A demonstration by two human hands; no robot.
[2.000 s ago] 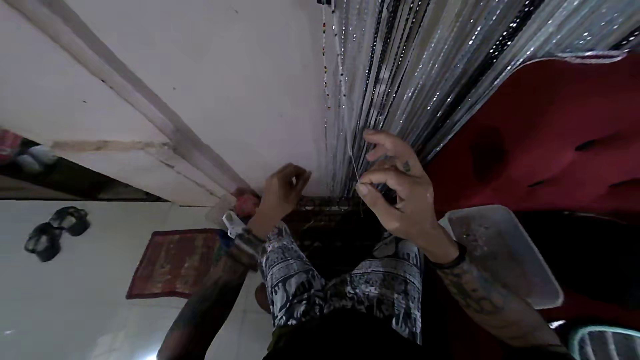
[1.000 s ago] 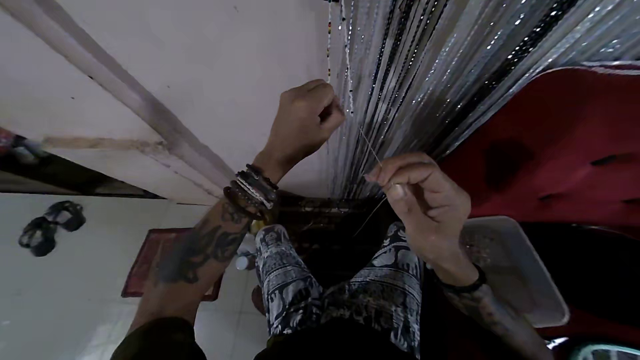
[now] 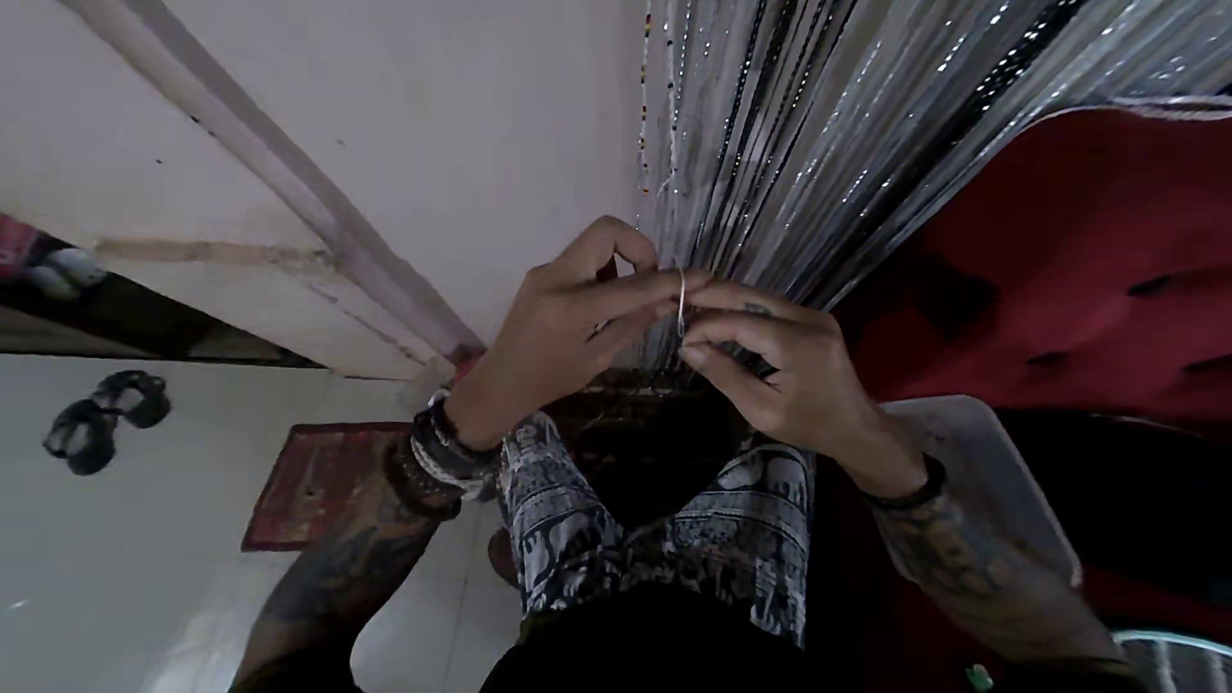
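Note:
My left hand (image 3: pixel 577 313) and my right hand (image 3: pixel 770 351) meet at the fingertips in front of the lower part of a hanging curtain of strings (image 3: pixel 780 125). A pale thread (image 3: pixel 681 300) runs between them, looped near my left index finger and pinched at its lower end by my right thumb and finger. My left fingers hold its upper part. Just above my hands hangs a beaded strand (image 3: pixel 672 115) with dark and pale beads; another strand (image 3: pixel 644 106) with coloured beads is beside it. The exact grip of the left fingertips is partly hidden.
A pale wall (image 3: pixel 481 115) stands ahead and left. At right are a red tufted seat (image 3: pixel 1088 250) and a translucent plastic tub (image 3: pixel 1020 472) beside my right forearm. A red mat (image 3: pixel 322 481) and dark sandals (image 3: pixel 106 419) lie on the tiled floor at left.
My hands were apart one second ago with a thread stretched between them; now they are together. My left hand has come down and right from beside the beaded strands.

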